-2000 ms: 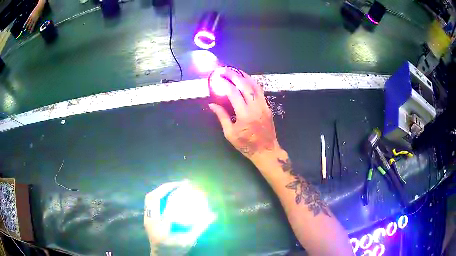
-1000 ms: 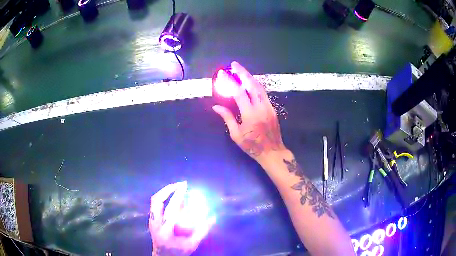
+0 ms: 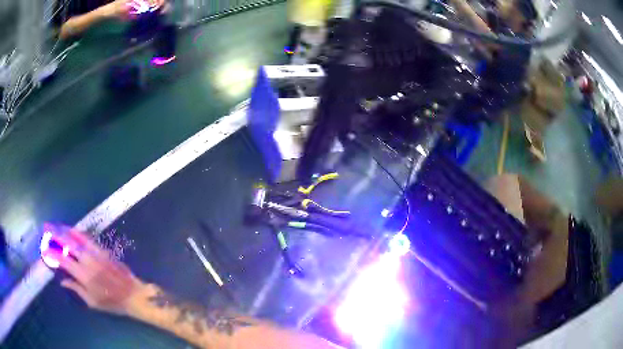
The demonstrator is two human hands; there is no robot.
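Observation:
My right hand [image 3: 99,272] is at the far left, with the tattooed forearm running in from the bottom edge. Its fingers are on a small round device [image 3: 51,249] with a glowing pink-white ring, beside the white strip [image 3: 164,170]. The hand is blurred and the device's body is mostly hidden. My left hand is not in view. A large white-violet glare [image 3: 374,300] at the lower middle hides what gives it off.
Pliers and cutters [image 3: 294,211] and a pale stick [image 3: 205,261] lie on the dark mat. A blue box with a pale front [image 3: 266,123] stands behind them. A dark dotted tray [image 3: 471,218] is at right. Another person's hand [image 3: 123,9] holds a lit device at top left.
The view has swung to the right, so my right hand and its device appear at far left. My left hand and its lit unit have left the picture. The dark tray at right has come into view.

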